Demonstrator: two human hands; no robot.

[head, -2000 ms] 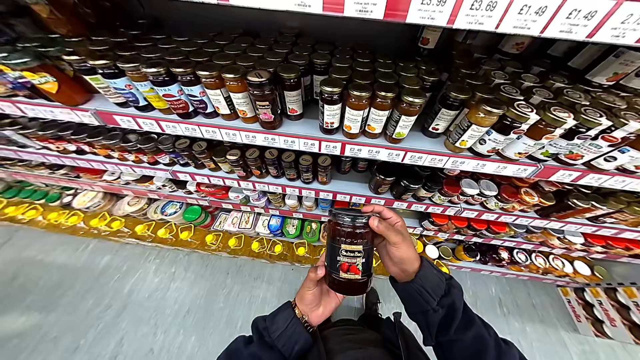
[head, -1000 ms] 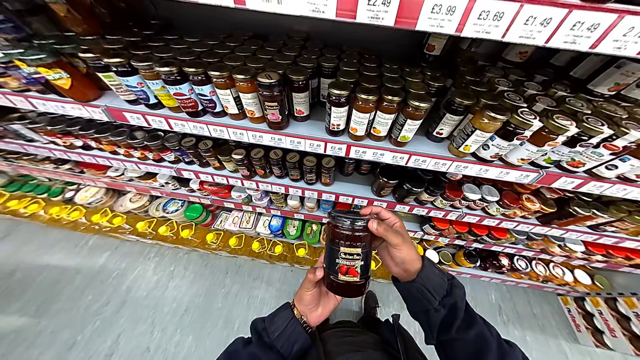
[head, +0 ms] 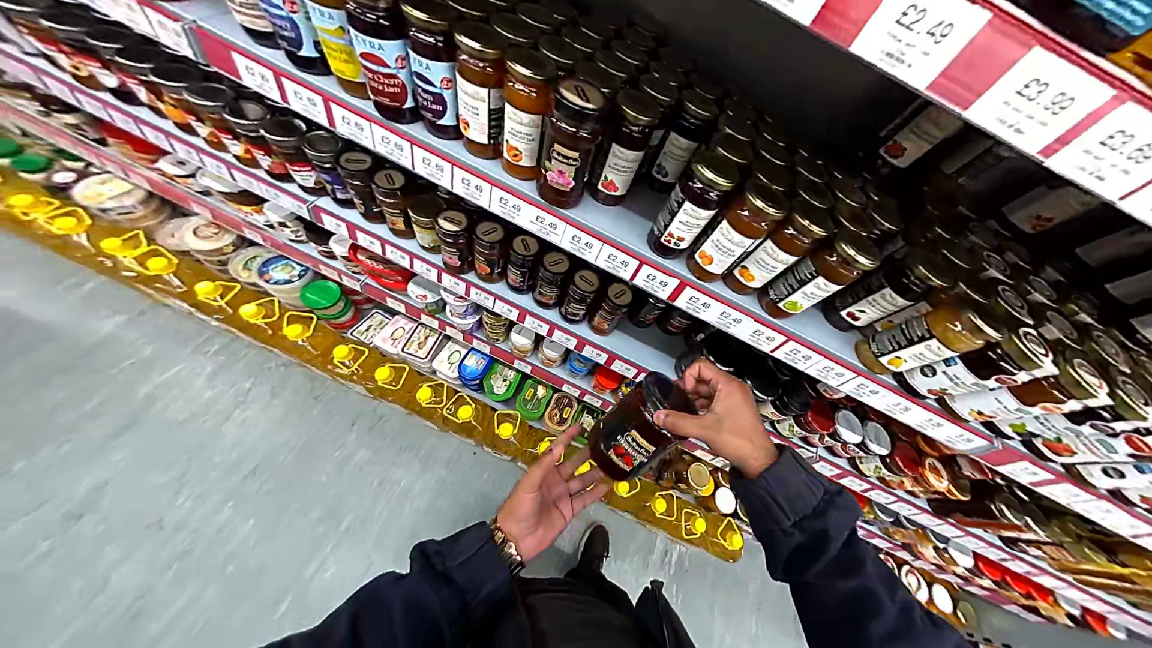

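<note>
A glass jar of dark red jam (head: 630, 432) with a black label showing red fruit is tilted in front of the lower shelves. My right hand (head: 720, 416) grips it near the dark lid, thumb across the upper side. My left hand (head: 551, 497) is spread below and left of the jar, palm up, its fingertips near the jar's base; whether they touch it I cannot tell. A bracelet or watch circles the left wrist.
Rows of jam jars (head: 526, 117) fill the shelf ahead, behind a price-label strip (head: 540, 220). Smaller jars and tubs stand on lower shelves. Large oil bottles with yellow caps (head: 387, 373) line the shelf foot beside the grey floor (head: 225, 468). My shoe (head: 594, 544) shows below.
My left hand has come off the jar's lower side and opened out. The jar, upright before, now leans in my right hand. The view has swung and tilted strongly.
</note>
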